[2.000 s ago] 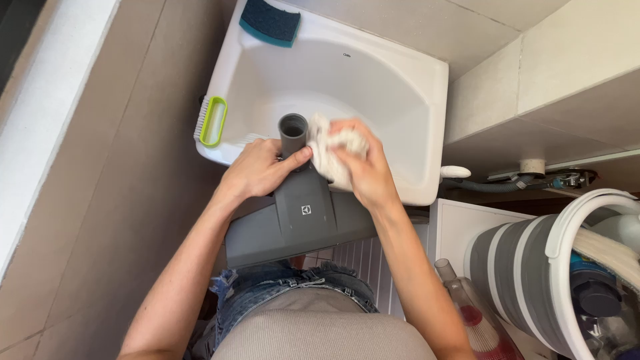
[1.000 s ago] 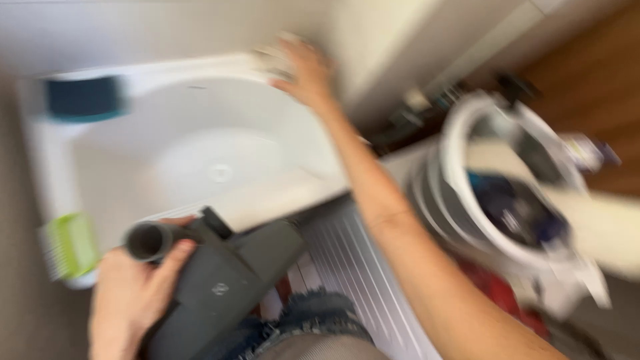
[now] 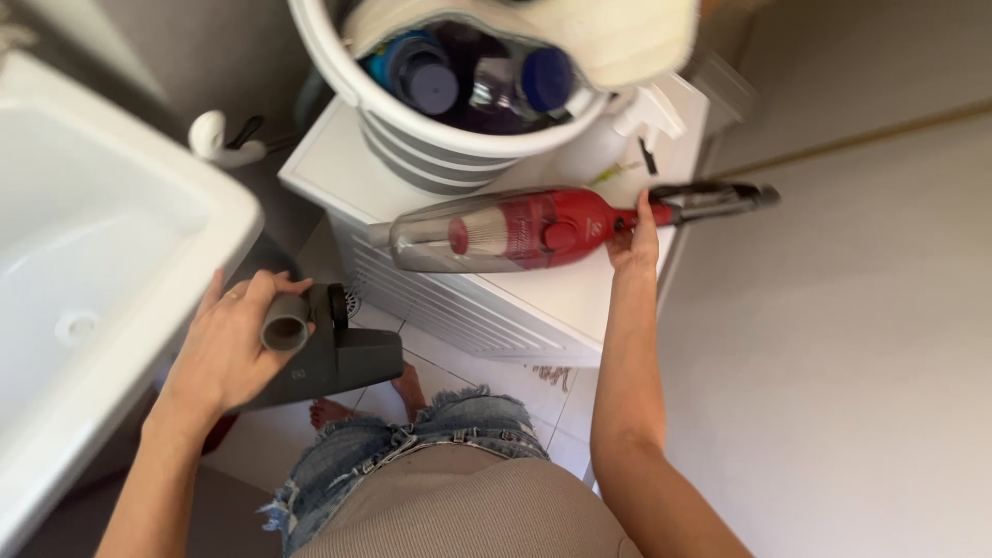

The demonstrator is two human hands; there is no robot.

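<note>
My left hand [image 3: 240, 341] grips the neck of a grey vacuum cleaner floor head [image 3: 349, 360], beside the rim of the white basin. The round tube opening of the floor head faces up toward me. My right hand [image 3: 637, 236] is closed around the handle of a red handheld vacuum cleaner [image 3: 573, 226]. This vacuum has a clear dust container with a pleated filter inside, pointing left, and dark parts at its handle end, on the right. It lies over the top of a white slatted cabinet [image 3: 589, 302].
At the left is the white basin [image 3: 225, 194]. A grey-and-white striped bucket [image 3: 434, 151] holding bottles and a cream cloth stands on the cabinet, beside a white spray bottle [image 3: 597, 147]. A floor drain [image 3: 353, 302] lies below. A plain wall or panel runs along the right.
The view has swung right. My right hand held a white cloth at the floor head, then reached to the basin's far edge; now it holds the red vacuum. My left hand still holds the floor head.
</note>
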